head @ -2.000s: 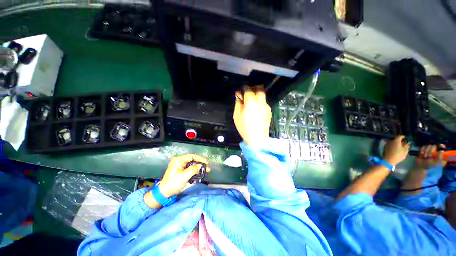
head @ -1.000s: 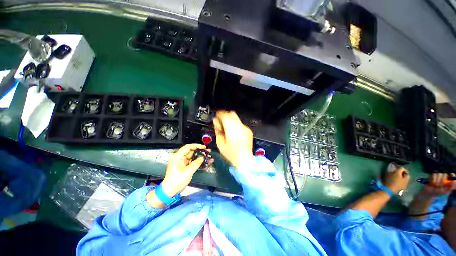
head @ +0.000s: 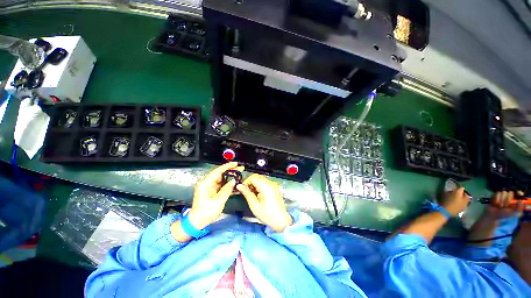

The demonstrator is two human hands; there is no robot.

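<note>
My left hand (head: pixel 211 197), with a blue wrist strap, holds a small black housing (head: pixel 232 178) in its fingertips in front of the press. My right hand (head: pixel 265 199) has its fingertips at the right side of the same housing; both hands touch it. Another housing (head: pixel 223 126) with a shiny square part lies on the left front ledge of the black press (head: pixel 303 75). The press front panel has two red buttons (head: pixel 229 154) and a small white one. The inside of the press is dark.
A black foam tray (head: pixel 122 158) with housings lies left of the press. A clear blister tray (head: pixel 356 157) and air hose lie right. A white box (head: pixel 73 67) stands far left, clear plastic bags (head: pixel 78 218) lower left. A neighbour's hands (head: pixel 457 201) work at right, by another foam tray (head: pixel 434 165).
My right hand has come out of the press, passed over its left front ledge and joined my left hand at the held housing. A housing now lies on that ledge.
</note>
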